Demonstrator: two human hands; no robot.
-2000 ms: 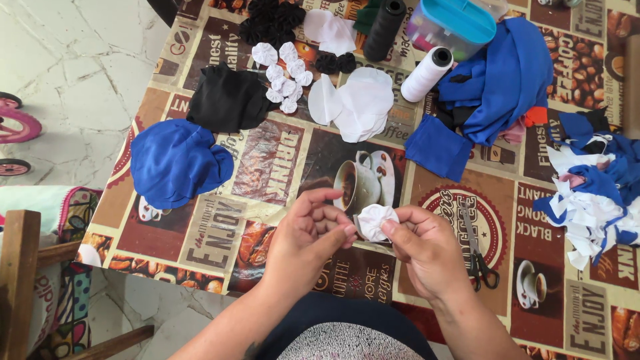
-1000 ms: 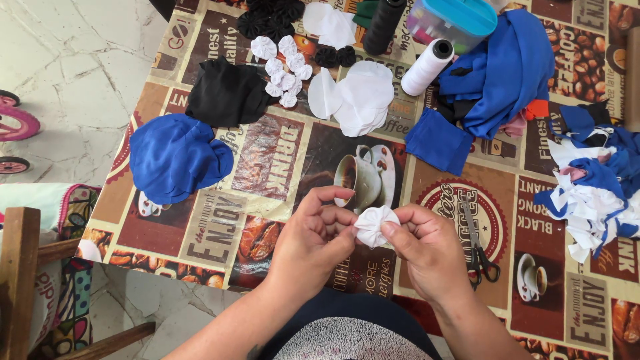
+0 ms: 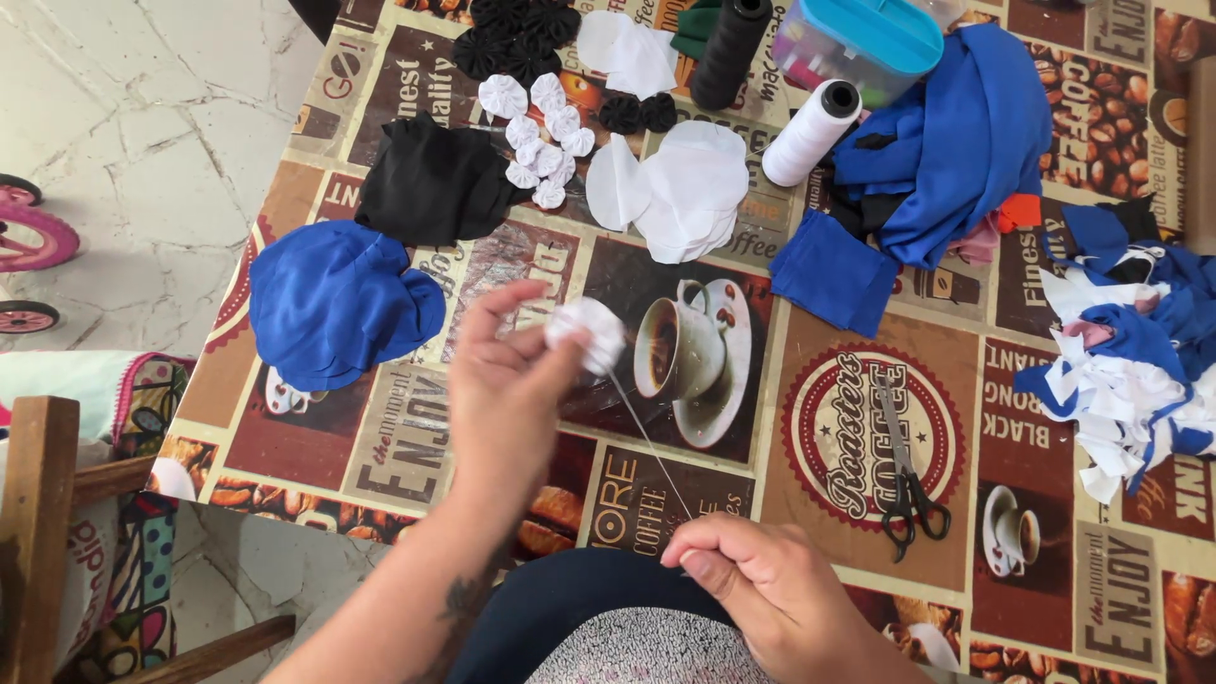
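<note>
My left hand (image 3: 513,389) pinches a gathered white fabric rosette (image 3: 586,334) over the table. A white thread (image 3: 650,445) runs taut from the rosette down to my right hand (image 3: 750,575), whose thumb and finger are closed on its end near my lap; a needle there cannot be made out. Several small white gathered rosettes (image 3: 547,157) lie beyond my left hand, beside a stack of white fabric circles (image 3: 693,190). Black rosettes (image 3: 518,38) lie at the far edge. Black-handled scissors (image 3: 907,475) rest on the tablecloth, right of my hands.
Blue fabric circles (image 3: 342,304) and black fabric (image 3: 432,180) lie at the left. A white thread cone (image 3: 812,133), a black cone (image 3: 730,52), a blue-lidded plastic container (image 3: 864,38), blue cloth (image 3: 978,142) and fabric scraps (image 3: 1130,351) occupy the far and right sides. A wooden chair (image 3: 38,532) stands lower left.
My hands were together at the white rosette. Now my left hand has moved up and left with it, my right hand has moved down toward my lap, and the thread is stretched between them.
</note>
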